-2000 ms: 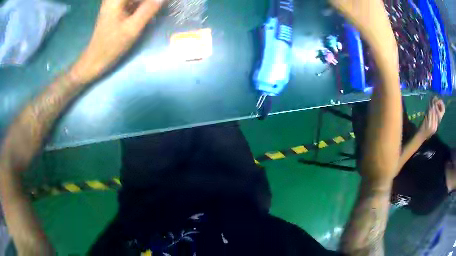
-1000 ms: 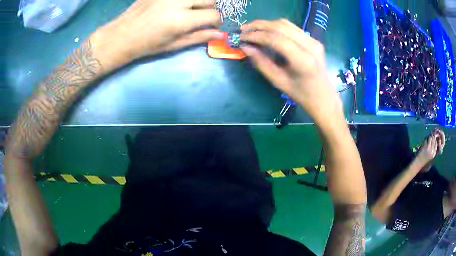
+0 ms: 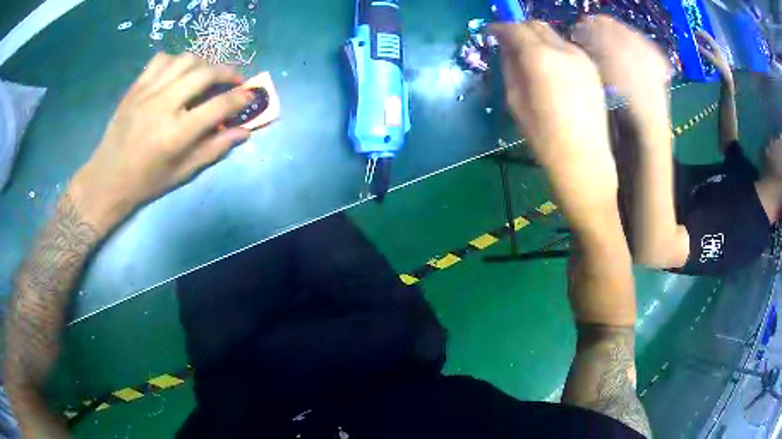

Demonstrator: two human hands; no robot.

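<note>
My left hand (image 3: 167, 129) pinches a small dark part (image 3: 250, 106) at the holding block (image 3: 273, 100), which looks pale pink in the glare. The fingertips hide part of both. My right hand (image 3: 549, 90) is blurred at the near left corner of the blue parts bin (image 3: 508, 10); its fingertips are unclear and I cannot tell whether they hold anything. The electric screwdriver (image 3: 380, 94) lies on the bench between my hands, its black tail end (image 3: 382, 178) by the front edge.
A heap of thin silver pins (image 3: 219, 38) and small whitish clips (image 3: 158, 15) lie beyond the block. Loose small parts (image 3: 474, 53) lie left of the bin. Another person's blurred hand (image 3: 630, 64) reaches to the bin beside my right arm. A plastic bag (image 3: 15, 120) is at the left edge.
My right hand has left the block and moved right to the bin. My left hand stays at the block with the dark part. The neighbour's arms have reached forward. The view has shifted.
</note>
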